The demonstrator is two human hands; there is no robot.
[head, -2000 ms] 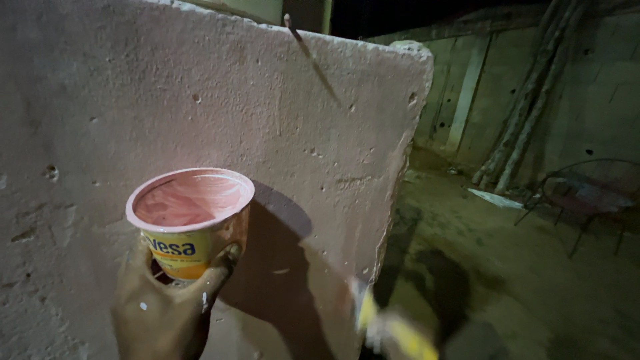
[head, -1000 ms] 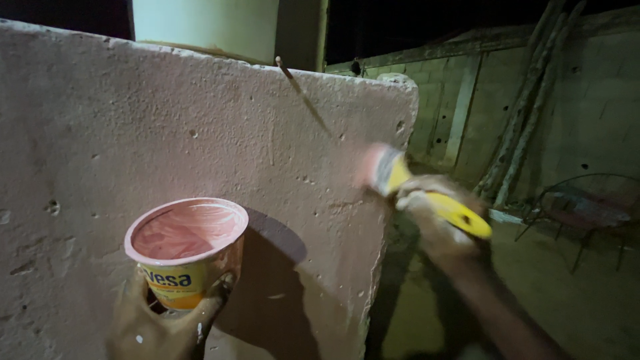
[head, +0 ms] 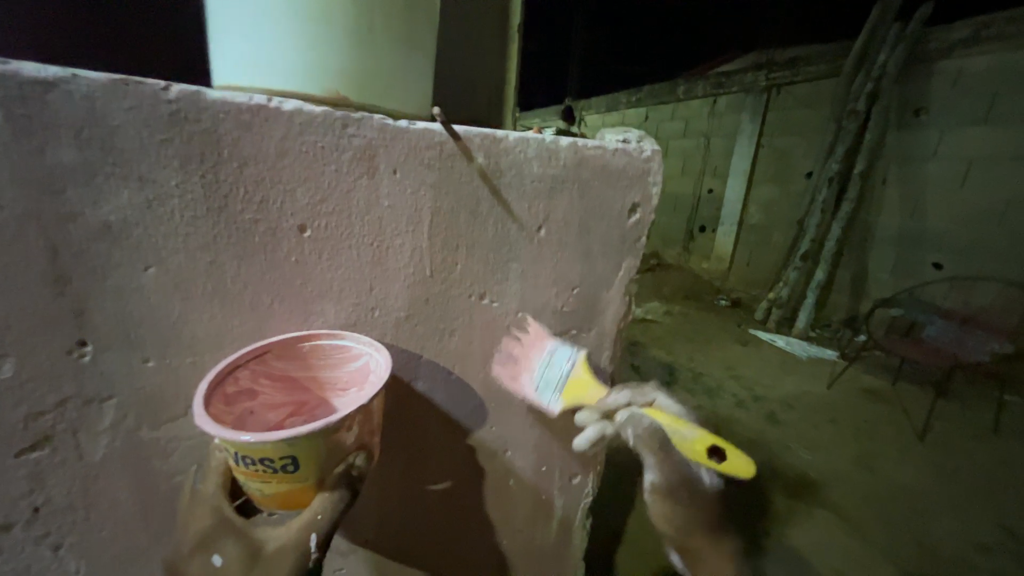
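My left hand (head: 256, 528) grips a yellow plastic tub (head: 280, 472) from below, at the lower left. Pink paint coats the tub's rim and inside, and its label bears writing. A flat paintbrush (head: 584, 392) with a yellow handle and a metal ferrule is held in my right hand (head: 640, 432), right of the tub. Its bristles are covered in pink paint and point up and left, over the pinkish plastered wall (head: 360, 208). Whether the bristles touch the wall I cannot tell. Shadows of the tub and hand fall on the wall.
A thin rod (head: 448, 132) sticks out at the wall's top edge. Behind stands a pale cylindrical object (head: 320, 48). Wooden poles (head: 840, 176) lean on a block wall (head: 944, 160) at the right, near a round-backed metal chair (head: 944, 336) on the dirt ground (head: 720, 344).
The brush was near the wall's right edge one second ago; it is now lower and further left, closer to the tub. My left hand keeps hold of the tub.
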